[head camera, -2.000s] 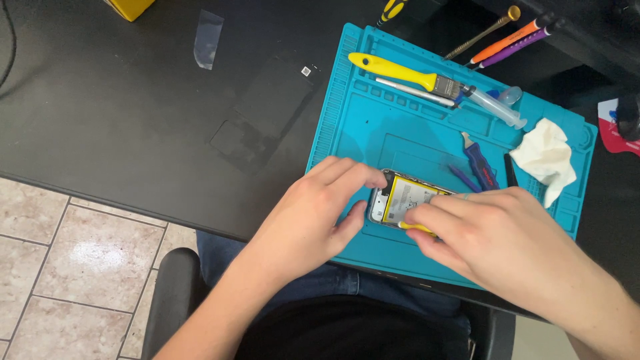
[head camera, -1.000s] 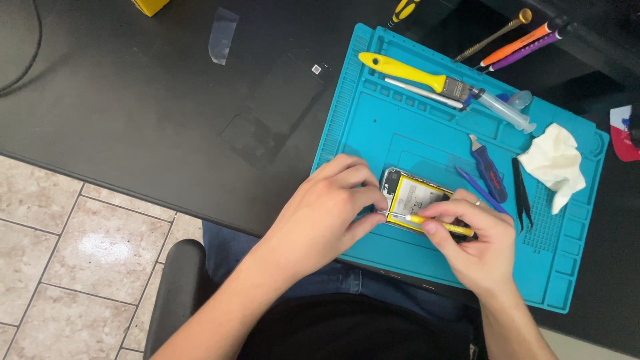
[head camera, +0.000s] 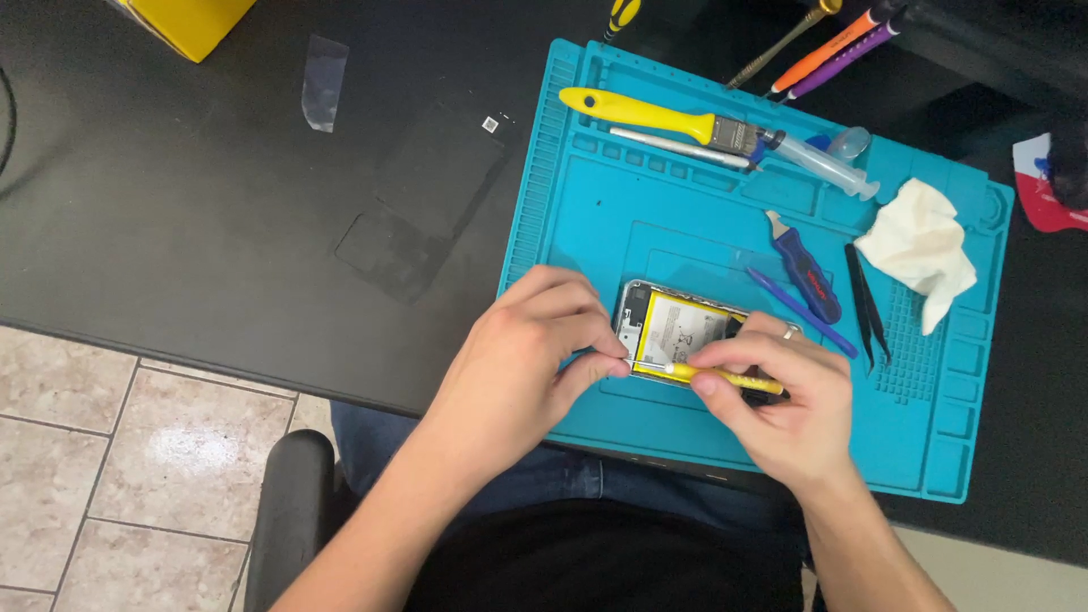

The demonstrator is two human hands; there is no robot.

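An opened smartphone (head camera: pixel 631 330) lies on the blue silicone repair mat (head camera: pixel 586 416), its battery (head camera: pixel 680 327) with yellow edges exposed. My right hand (head camera: pixel 782 391) grips a yellow precision screwdriver (head camera: pixel 739 380), laid low across the phone's near edge with its shaft pointing left. At the shaft's tip, the thumb and forefinger of my left hand (head camera: pixel 544 348) are pinched at the phone's lower left corner; whether they hold the tip or a small part cannot be told. My right fingers cover the phone's right part.
Right of the phone lie a blue pen-like tool (head camera: pixel 803 313), a blue-handled knife (head camera: pixel 807 276), black tweezers (head camera: pixel 865 306) and a white cloth (head camera: pixel 922 246). Above are a yellow brush (head camera: pixel 637 110), a syringe (head camera: pixel 820 163) and several screwdrivers. A dark thin panel (head camera: pixel 425 195) lies left of the mat.
My right hand has drawn back from over the phone, and the screwdriver now shows lying low across it. My left fingers have moved from the phone's upper left to its lower left corner.
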